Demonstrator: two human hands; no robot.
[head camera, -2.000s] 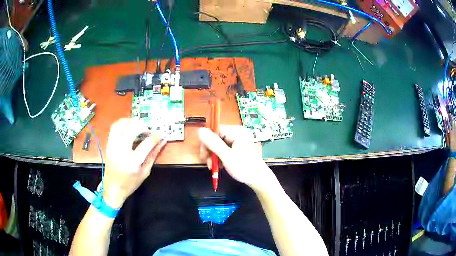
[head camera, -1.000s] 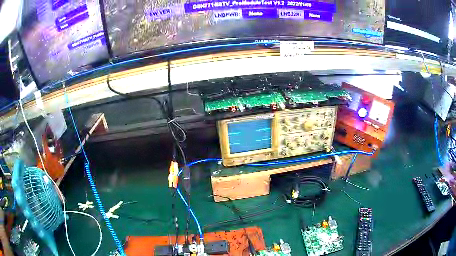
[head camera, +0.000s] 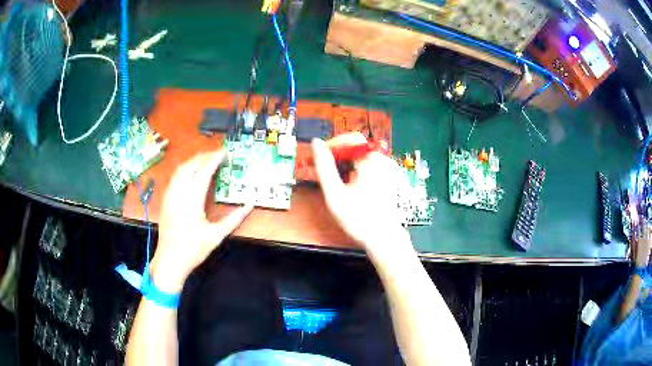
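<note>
A green-white circuit board (head camera: 256, 171) lies on the orange-brown mat (head camera: 179, 114), with black leads and a smooth blue cable (head camera: 287, 64) at its far edge. A dark connector block (head camera: 313, 129) lies behind it. My left hand (head camera: 196, 207) holds the board by its left and near edges, thumb at the near edge. My right hand (head camera: 357, 186) is at the board's right side, holding a red pen (head camera: 350, 152), partly hidden by the fingers. A small black piece at the board's right side is mostly hidden by my right hand.
Circuit boards lie at left (head camera: 129, 156), beside my right hand (head camera: 417, 189) and farther right (head camera: 474, 179). Two remote controls (head camera: 527, 206) lie at right. A coiled black cable (head camera: 468, 89), wooden stand (head camera: 372, 39) and orange-red box (head camera: 579, 61) are behind. A person's arm (head camera: 638, 264) is at the right edge.
The view tipped up to the screens and is down on the bench again. Compared with two seconds ago, the red pen points away from me instead of toward me, and my left hand grips the board's left side.
</note>
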